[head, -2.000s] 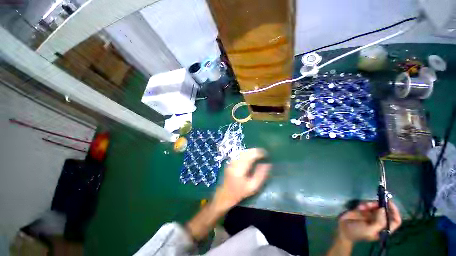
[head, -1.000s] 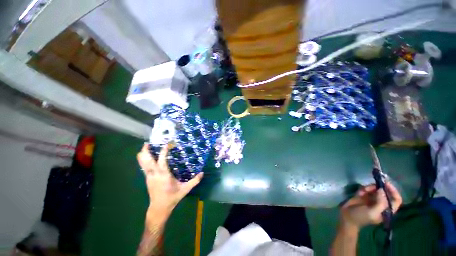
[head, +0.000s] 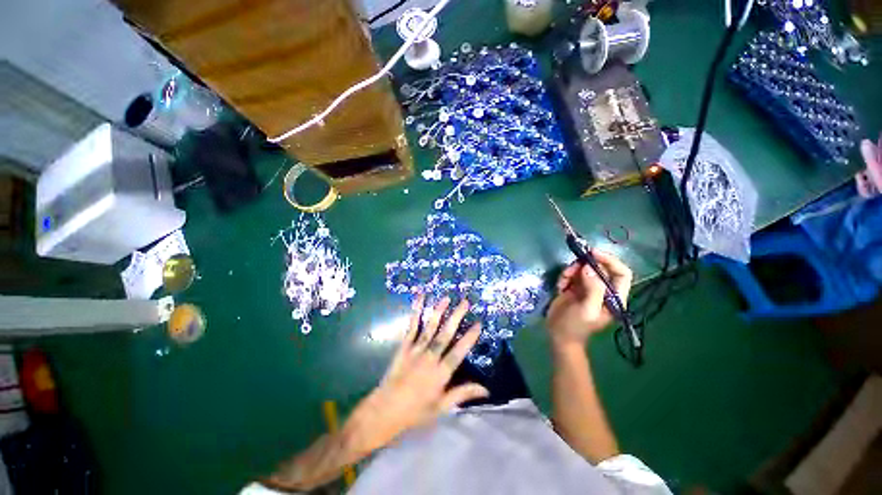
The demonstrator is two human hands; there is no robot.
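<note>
A blue PCB panel (head: pixel 450 266) lies at a slant on the green mat near its front edge. My left hand (head: pixel 426 353) rests on the panel's lower left part with its fingers spread. My right hand (head: pixel 588 295) holds the soldering iron (head: pixel 600 276) like a pen, right of the panel. The iron's thin tip points up and left and is apart from the panel. A pile of wired discs (head: pixel 317 274) lies left of the panel. The stack of finished panels (head: pixel 513 121) lies behind it, with white leads and discs trailing off its left side.
The metal box (head: pixel 614 121) stands right of the stack, the solder spool (head: pixel 619 39) behind it. A clear bag (head: pixel 718 193) and black cable loops (head: pixel 667 276) lie right. The wooden box (head: pixel 280 87), tape roll (head: pixel 311 189) and white device (head: pixel 102 198) stand left. Another person's hand (head: pixel 870 166) shows far right.
My left hand has brought the blue panel from left of the wired discs to their right, flat in front of me. The view has turned right. My right hand still holds the iron.
</note>
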